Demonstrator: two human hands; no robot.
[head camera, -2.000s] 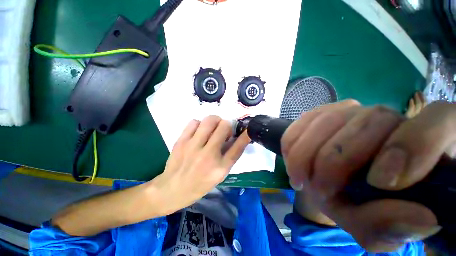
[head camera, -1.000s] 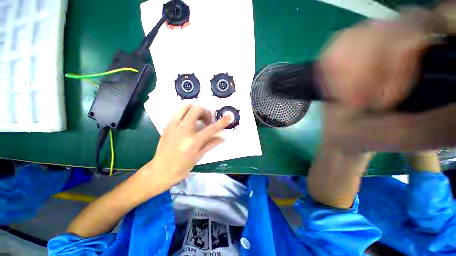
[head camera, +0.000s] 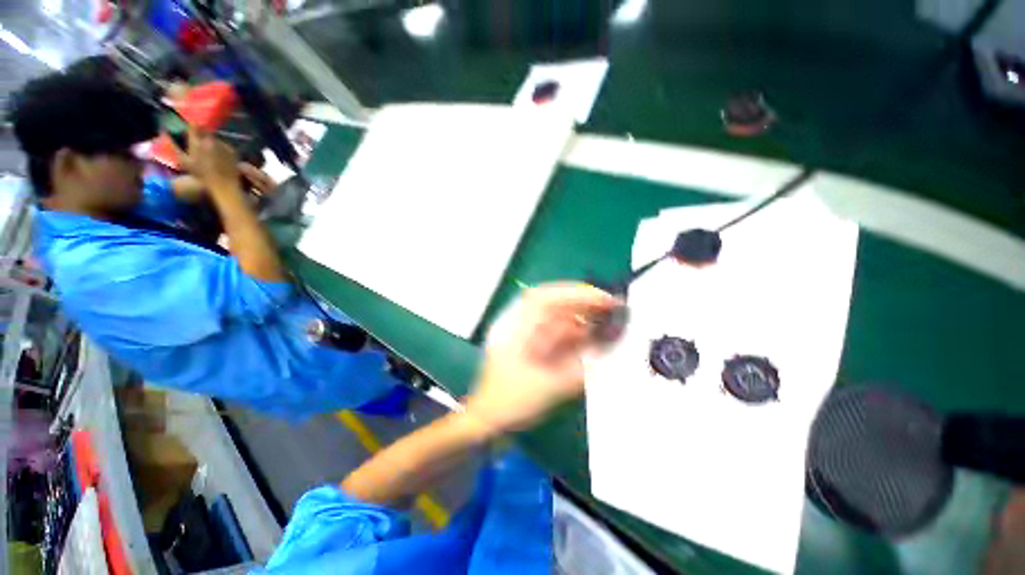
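My left hand (head camera: 540, 354) is raised over the left edge of the white paper (head camera: 697, 472) and holds a small dark round watch case (head camera: 608, 322) at its fingertips, blurred. Two black watch cases lie on the paper, one (head camera: 673, 358) beside the other (head camera: 751, 380). Another watch case (head camera: 697, 246) with a reddish edge lies further up the paper. The electric screwdriver (head camera: 985, 446) reaches in from the right edge, its front end over the dotted round screw dish (head camera: 880, 459). My right hand (head camera: 1006, 537) is cut off at the right edge, so its grip is hidden.
A large white board (head camera: 438, 202) lies left of the paper. A person in a blue smock (head camera: 191, 303) sits at the left. A pale rail (head camera: 944, 242) runs behind the paper. Beyond it are a dark round part (head camera: 746, 113) and a small sheet with another part (head camera: 545, 91).
The view has swung left. My left hand has lifted a watch case off the paper beside the other two. The screwdriver and my right hand are now mostly out at the right edge.
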